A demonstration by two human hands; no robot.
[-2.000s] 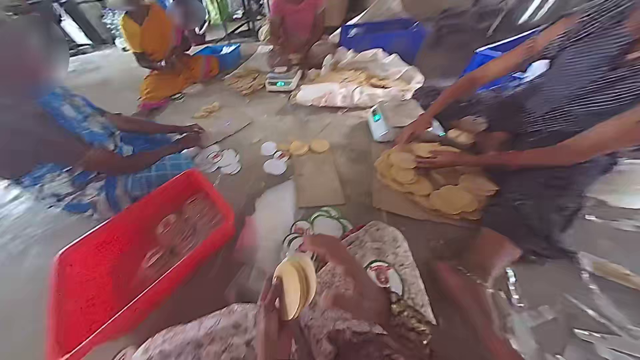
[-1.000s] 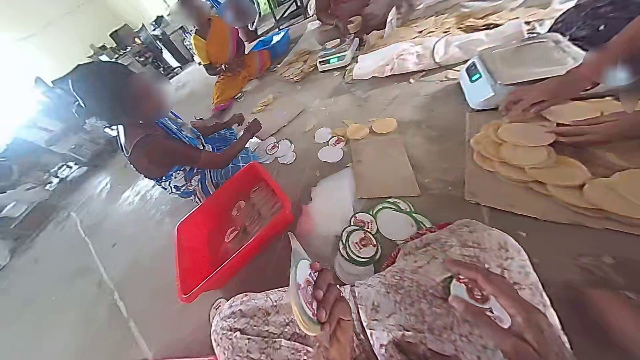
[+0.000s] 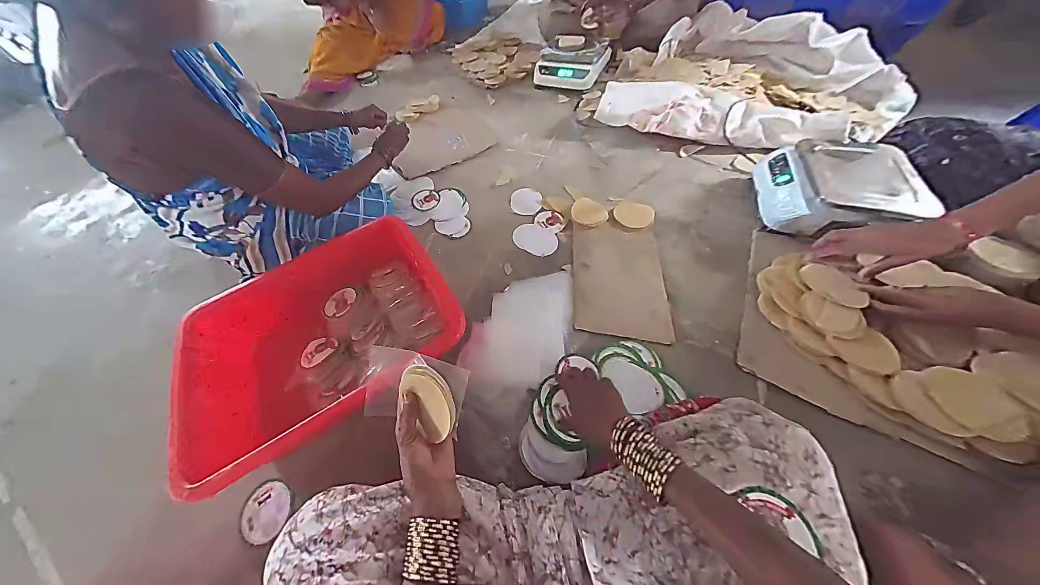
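Observation:
My left hand (image 3: 426,463) holds up a stack of thin round pale-yellow discs (image 3: 428,402), with a clear plastic sheet or bag (image 3: 382,382) around or behind it. My right hand (image 3: 589,402) reaches down onto the pile of round labels with green rims (image 3: 638,382) in front of my lap; its fingertips are over the labels, and whether they grip one is hidden. Another round label (image 3: 780,516) lies on my patterned garment. Left of my left hand stands a red plastic tub (image 3: 219,422) with packed discs and labels inside.
Clear plastic sheets (image 3: 532,317) and a cardboard piece (image 3: 621,284) lie ahead. At right, a co-worker's hands touch yellow discs (image 3: 865,349) on cardboard beside a digital scale (image 3: 845,187). Another person sits at left. Farther back are a second scale (image 3: 573,65) and an open white sack (image 3: 715,114).
My right hand, which held a small label over my lap, is now at the label pile. My left hand still holds the stack of discs. The view has shifted.

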